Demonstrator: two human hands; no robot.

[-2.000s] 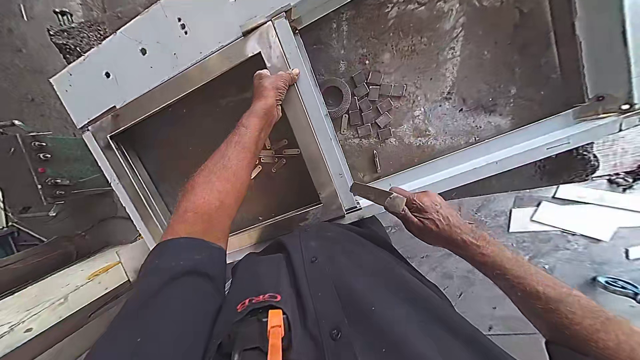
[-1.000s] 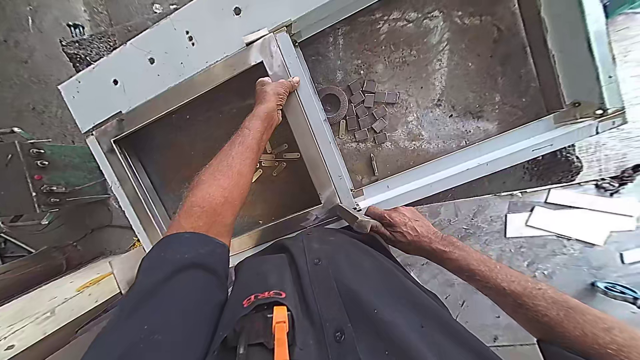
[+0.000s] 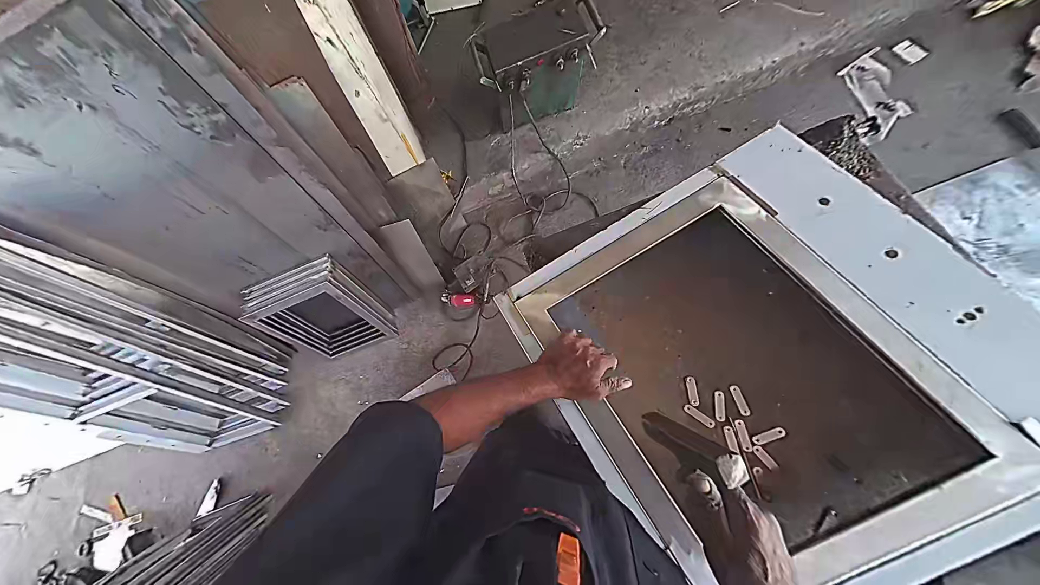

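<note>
My left hand [image 3: 581, 366] rests on the near left side of a rectangular metal frame [image 3: 812, 288], its fingers loosely bent over the bar with nothing seen in them. Lower right, my right hand [image 3: 743, 520] grips a flat, dark metal bar [image 3: 686, 435] that points up and left over the opening of the frame. Beneath the frame lies a brownish metal surface [image 3: 780, 333], on which several small slotted metal tabs [image 3: 739, 435] are scattered just beyond the right hand.
A long pale metal plate with holes [image 3: 861, 219] borders the frame's far side. A machine with cables [image 3: 540, 61] stands beyond. On the floor at left are a red power tool [image 3: 463, 301], stacked small square frames [image 3: 325, 309] and long metal frames [image 3: 138, 366].
The view has swung far to the left. My left hand has gone from the bar between the two openings to another side of the frame; my right hand, with the flat bar, is now over the opening.
</note>
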